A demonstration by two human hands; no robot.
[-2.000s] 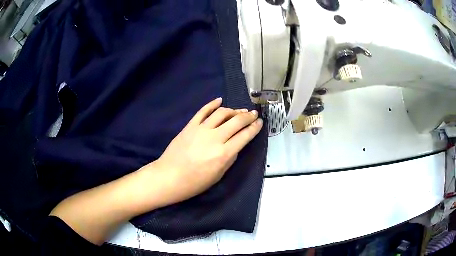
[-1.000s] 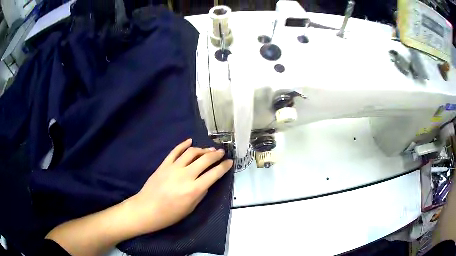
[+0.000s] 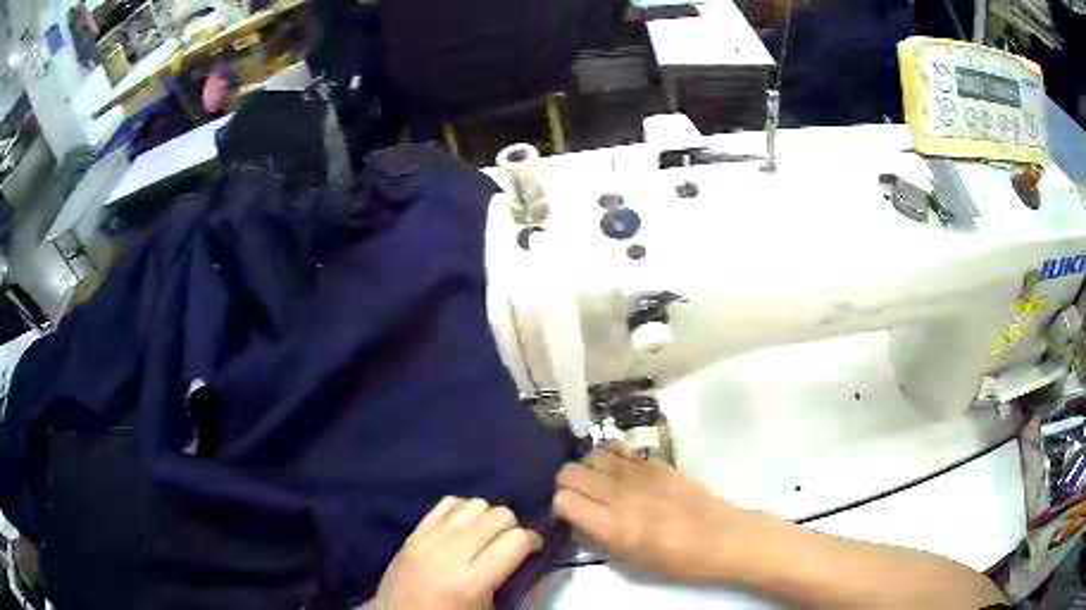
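The large navy garment [image 3: 369,393] lies bunched over the table left of the machine head, its right edge running in toward the needle area. My left hand [image 3: 459,558] is at the bottom, fingers curled on the garment's near edge, partly cut off by the picture's edge. My right hand [image 3: 637,506] reaches in from the right, fingers bent over the cloth edge just in front of the presser foot [image 3: 595,436]. My right fingers hide part of the foot and the edge. The white sewing machine [image 3: 762,262] stands behind my hands.
The control panel [image 3: 977,101] sits on top of the machine at right. The cream tension knob [image 3: 650,335] and lower knob [image 3: 643,439] are close to my right hand. Other tables [image 3: 715,42] and cloth heaps stand behind.
My right hand has come in from the right to the cloth near the foot. My left hand has moved back from the foot and its fingers have curled. The view has tilted up.
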